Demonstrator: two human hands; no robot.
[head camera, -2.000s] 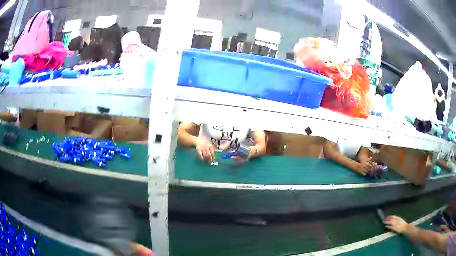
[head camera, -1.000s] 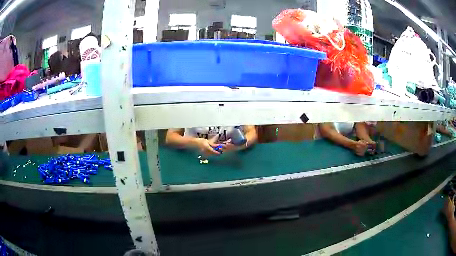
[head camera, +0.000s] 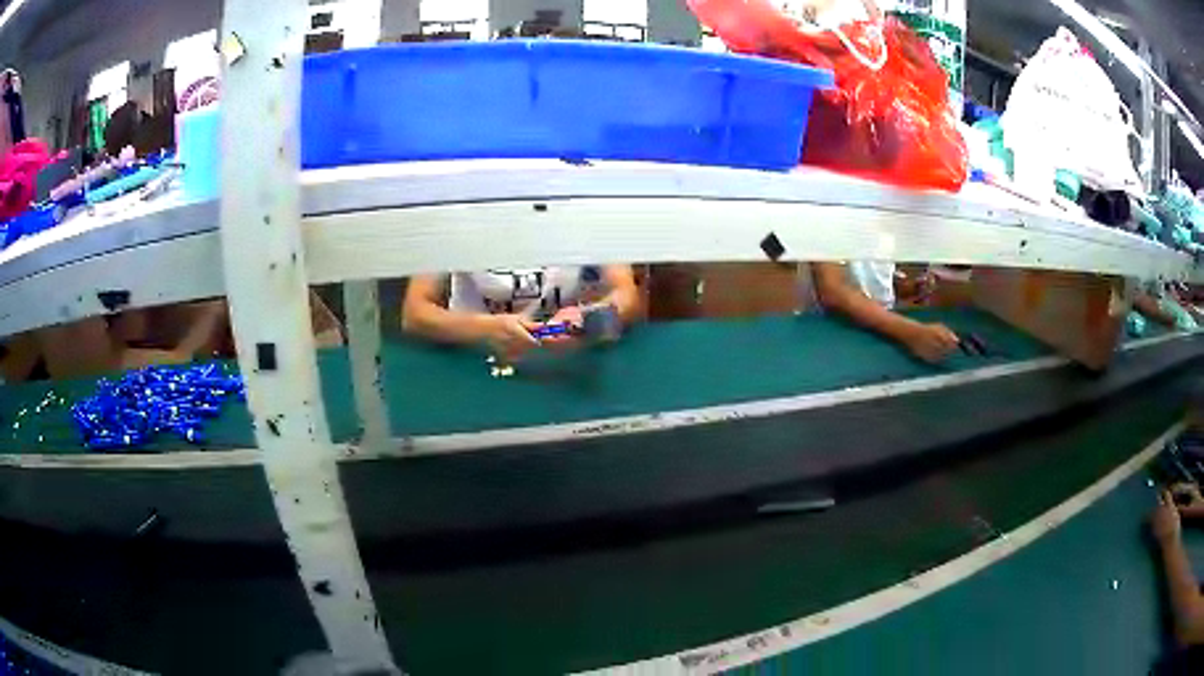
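Neither of my hands shows. A grey rounded thing (head camera: 333, 666), cut off by the bottom edge left of centre, may be the top of a dark unit; what holds it is out of view. Ahead, a thin dark piece (head camera: 796, 505) lies singly on the dark green conveyor belt (head camera: 594, 528). A smaller dark piece (head camera: 147, 523) lies on the belt at the left. A bit of a blue parts heap (head camera: 20, 660) shows in the bottom left corner.
A chipped white post (head camera: 273, 343) and shelf beam (head camera: 555, 238) cross in front. The shelf holds a blue tub (head camera: 541, 112) and red bag (head camera: 891, 119). Across the belt, a blue heap (head camera: 152, 404) and two people's hands (head camera: 522, 330) show. Another person's arm (head camera: 1175, 555) is at right.
The view has shifted, with shelf and post higher and further left. My fingertip and the blurred grey unit, seen at lower left two seconds ago, have left view except perhaps the grey top.
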